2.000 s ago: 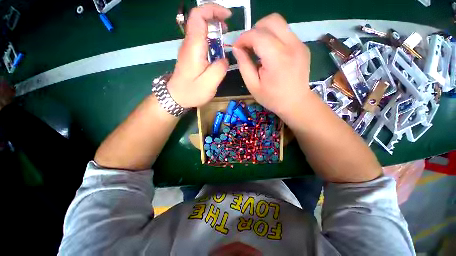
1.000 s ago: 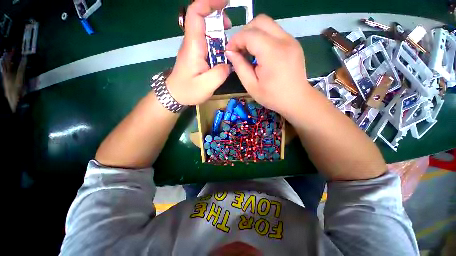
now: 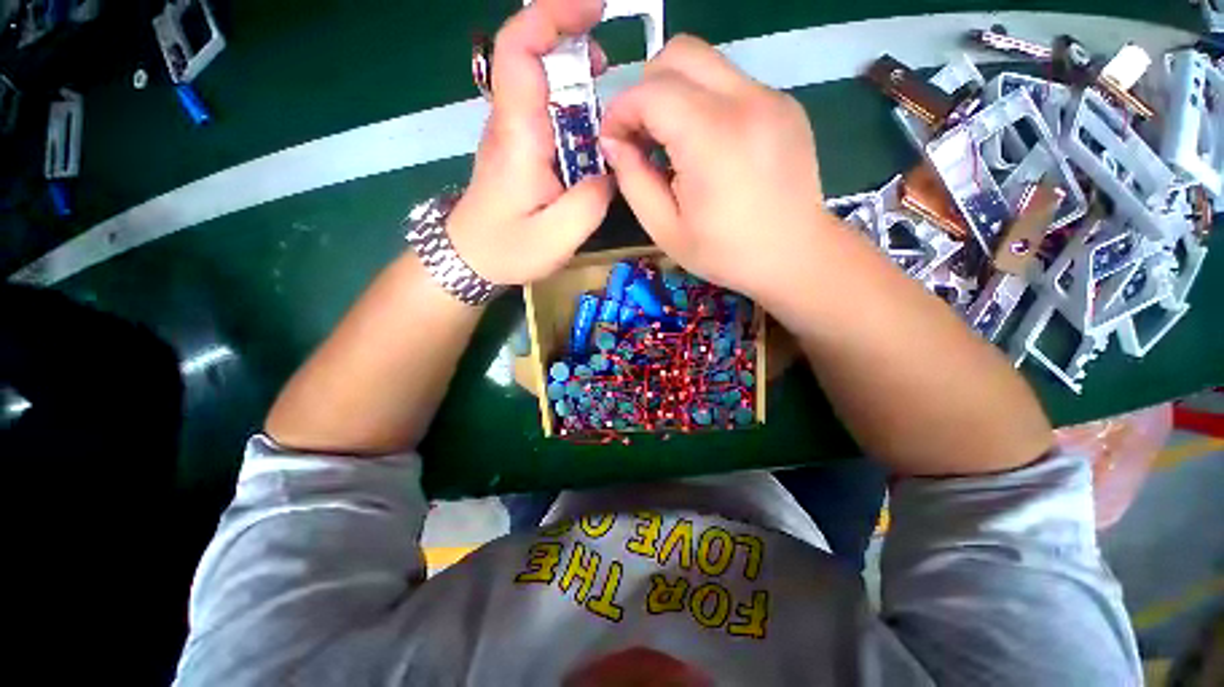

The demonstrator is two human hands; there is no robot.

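Observation:
My left hand [image 3: 530,175], with a metal watch on the wrist, holds a white plastic frame [image 3: 569,74] upright. A dark-blue circuit board [image 3: 577,134] sits at the frame's near end. My right hand [image 3: 718,161] is at the board's right edge with thumb and forefinger pinched together. Whether a lead is between those fingertips is too small to tell. Below my hands is a shallow tan parts box [image 3: 540,336] with blue cylinders [image 3: 585,322], grey-blue round ends and tangled red leads [image 3: 658,383].
A heap of white frames [image 3: 1000,148] with copper-brown pieces [image 3: 1027,231] lies at the right. More frames [image 3: 188,40] and a loose blue cylinder [image 3: 193,103] lie at the upper left on the dark-green surface. A white stripe [image 3: 336,168] crosses it. A pink bag [image 3: 1128,456] is at lower right.
The frames and blue cylinder at the upper left have shifted left and down. A person's hand seen at the left edge is gone. My hands stay at the board, with the red lead less visible.

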